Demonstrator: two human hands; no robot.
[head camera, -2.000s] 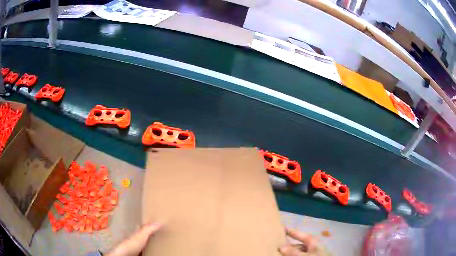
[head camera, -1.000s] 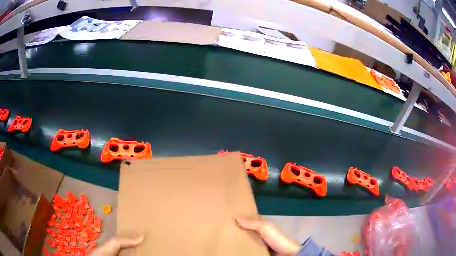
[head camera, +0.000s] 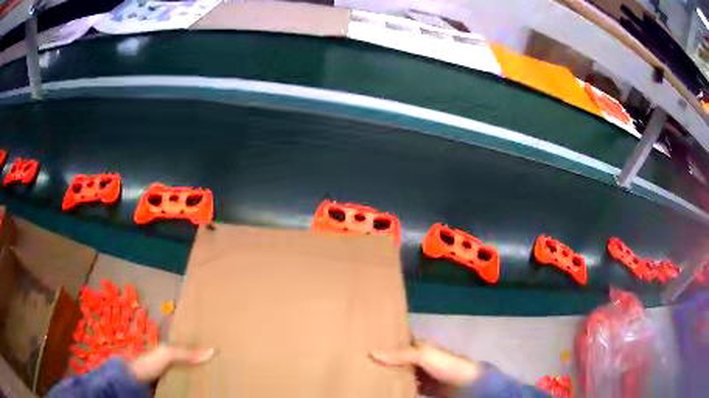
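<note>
A flat brown cardboard sheet (head camera: 291, 303) lies between my hands in the lower middle of the view, its far edge overlapping the near side of the belt in view. My left hand (head camera: 175, 359) holds its left side, thumb on top. My right hand (head camera: 424, 362) holds its right side, thumb on top. The fingers under the sheet are mostly hidden. The far edge partly covers one orange controller shell (head camera: 357, 218).
A dark green belt (head camera: 264, 148) carries spaced orange shells. At left are an open cardboard box (head camera: 58, 260) and a pile of small orange inserts (head camera: 113, 326), with a yellow-orange disc (head camera: 168, 307) beside them. At right is a clear plastic bag (head camera: 618, 342) with orange contents.
Over the last second the sheet's far edge sits slightly higher and further right in view. Both sleeves now show. My left hand grips further up its side. The view has shifted.
</note>
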